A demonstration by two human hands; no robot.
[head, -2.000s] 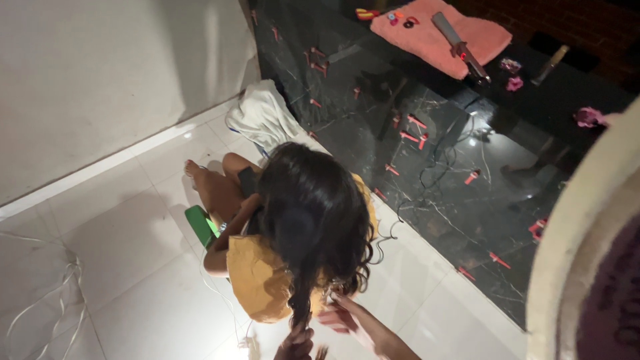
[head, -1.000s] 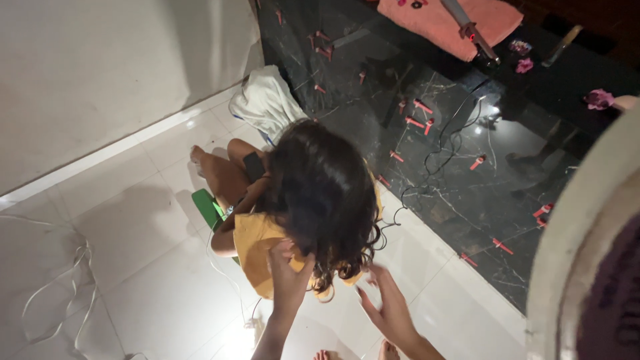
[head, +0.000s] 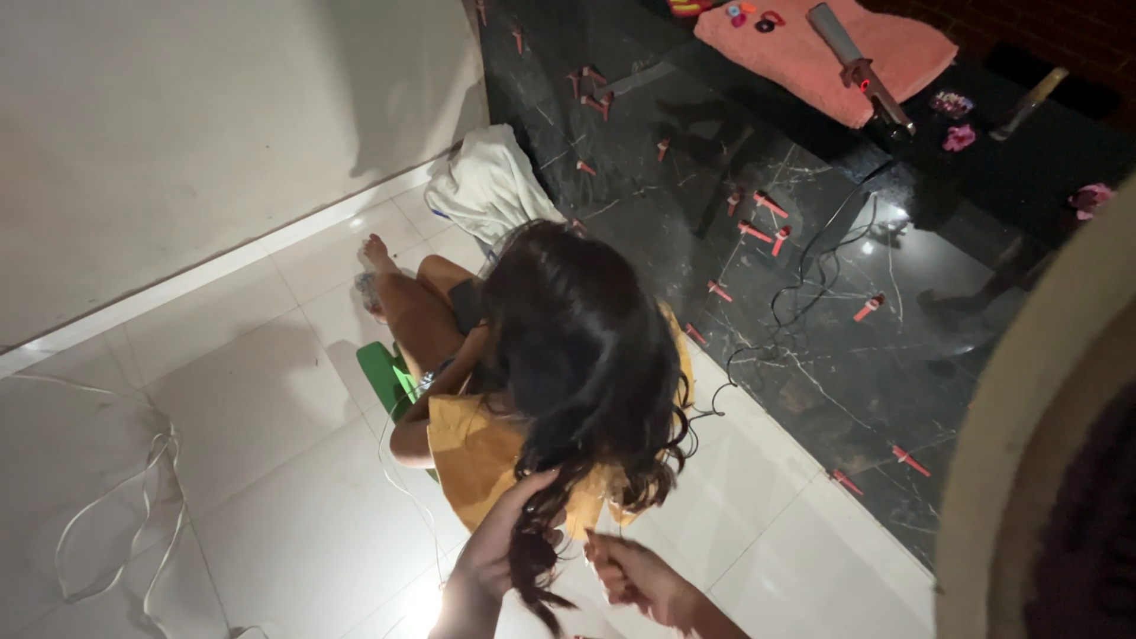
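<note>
A seated person with long dark hair (head: 577, 328) and a yellow top (head: 470, 453) is seen from above and behind, a dark phone (head: 465, 304) near the knees. My left hand (head: 501, 532) is closed around a curled lock of that hair (head: 532, 559), whose ends hang below the fingers. Just to the right, my right hand (head: 635, 572) has its fingers curled together, apart from the lock; whether something small is between them cannot be told.
Several red hair clips (head: 770, 204) lie on the black marble surface (head: 799, 390). A curling iron (head: 856, 71) with a lit red light rests on a coral towel (head: 914, 53). White cords (head: 146, 497) trail over the tiles; a white cloth (head: 493, 182) and a green stool (head: 382, 373) are nearby.
A second ago both hands were spread apart beside the hair. Now my left hand is lower and has taken hold of a lock, and my right hand has moved in closer with its fingers curled.
</note>
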